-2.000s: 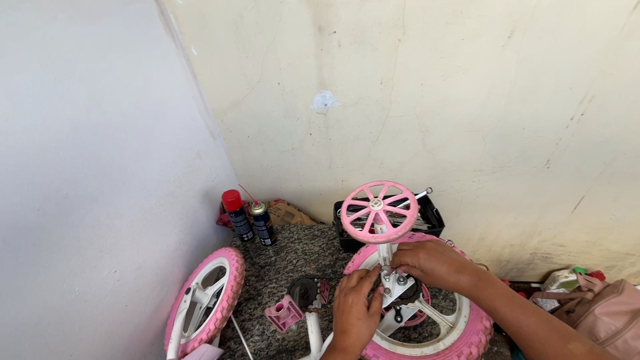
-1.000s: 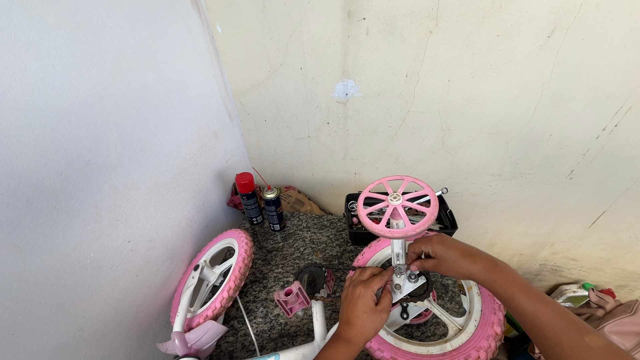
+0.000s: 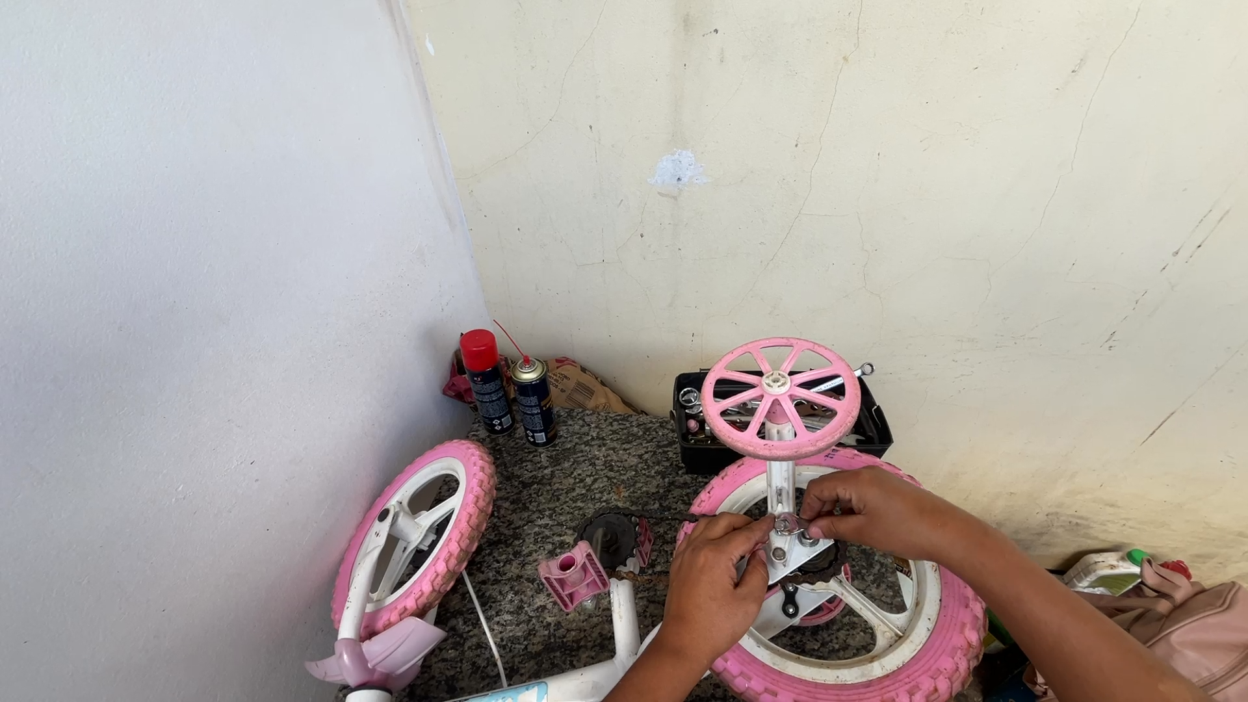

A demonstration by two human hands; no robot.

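Note:
A child's bicycle with a white frame [image 3: 624, 624] lies on a granite top. My left hand [image 3: 717, 580] and my right hand [image 3: 868, 512] meet at the metal bracket [image 3: 801, 556] of a pink training wheel [image 3: 780, 398], over the hub of the pink-tyred rear wheel [image 3: 951, 634]. My right fingertips pinch a small metal part, perhaps a washer or nut, at the bolts; my left fingertips touch the same spot. The chain and sprocket [image 3: 824, 565] lie below the bracket, partly hidden. To the left are a pink pedal [image 3: 573, 575] and the front wheel [image 3: 414, 536].
A black tool tray [image 3: 707, 453] with a combination wrench [image 3: 863, 370] stands behind the training wheel. Two spray cans [image 3: 487, 385], [image 3: 534, 405] stand in the corner by the walls. A pink bag [image 3: 1204, 634] lies at the lower right.
My hands stay at the training wheel bracket, with small shifts of the fingers around the bolts. The view has swung somewhat to the right since the first frame.

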